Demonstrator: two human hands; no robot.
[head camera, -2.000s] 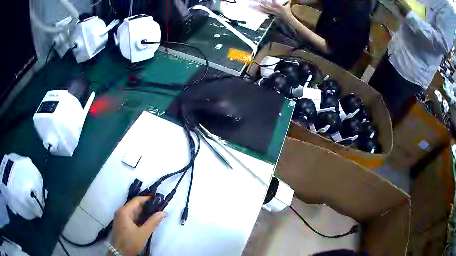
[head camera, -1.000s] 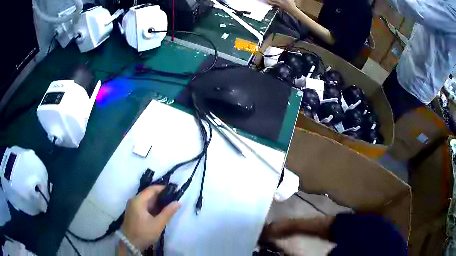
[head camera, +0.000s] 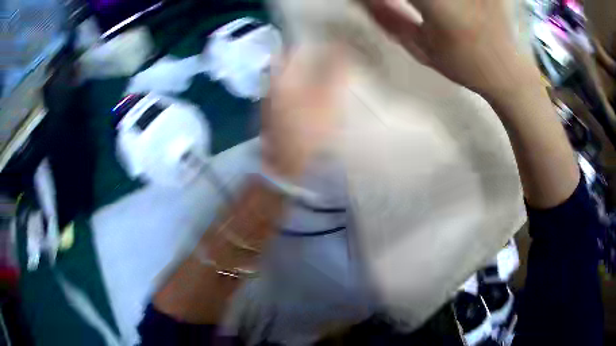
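Observation:
A large pale divider sheet is raised close in front of me, tilted, and blurred by motion. My left hand, with a bracelet at the wrist, is at its left edge and appears to grip it; the fingers are badly blurred. My right hand is at its top, partly cut off by the picture's upper edge, with the fingers bent onto the sheet. Dark cable curves show beside my left wrist. The sheet hides much of the bench.
Two white security cameras stand on the green mat at the left. The white board lies below them. Several white-and-black cameras show at the lower right, beyond the sheet.
My left hand has let go of the black connector. Both hands are now up at the pale sheet, which was not raised before. The view has swung and blurred.

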